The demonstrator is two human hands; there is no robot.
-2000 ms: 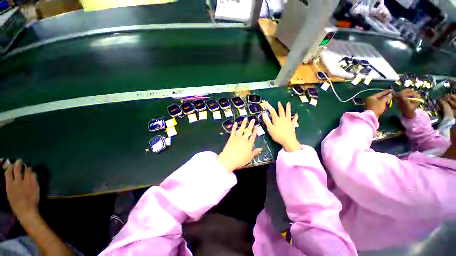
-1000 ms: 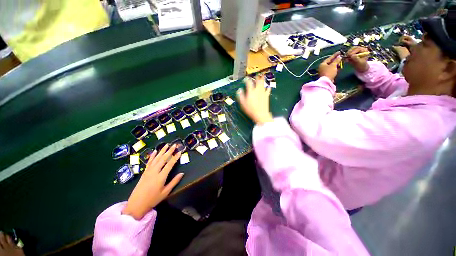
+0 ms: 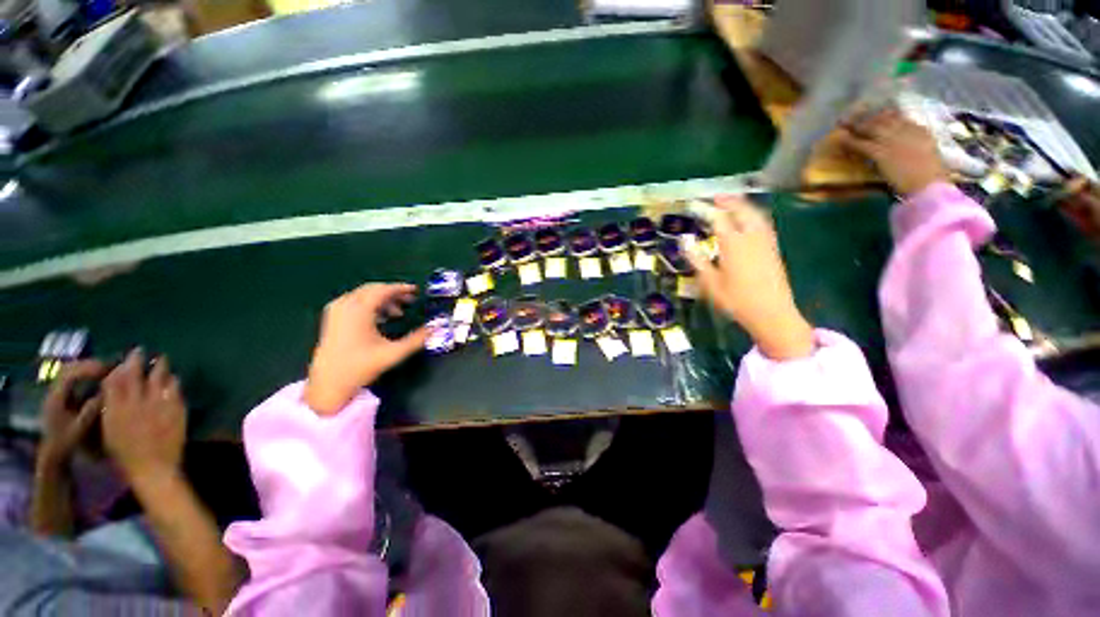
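Smartwatch units with pale square tabs lie in two rows on the dark green bench, a back row (image 3: 584, 245) and a front row (image 3: 562, 318). At their left end lie two brighter units, one behind (image 3: 444, 283) and one in front (image 3: 440, 334). My left hand (image 3: 352, 341) is just left of this pair, fingers curved and apart, thumb tip close to the front one. My right hand (image 3: 742, 268) is over the right end of the back row; its blurred fingertips cover units there, and whether it grips one is unclear.
A pale metal rail (image 3: 302, 227) runs behind the rows, with a green belt (image 3: 483, 133) beyond. A grey post (image 3: 832, 109) stands at right. A neighbour's pink-sleeved arm reaches past it. Another person's hands (image 3: 142, 416) work at left near small units (image 3: 63, 352).
The view has swung. My left hand has moved from the front row to the left end, beside the bright units. My right hand has come back from the right to the back row's end.
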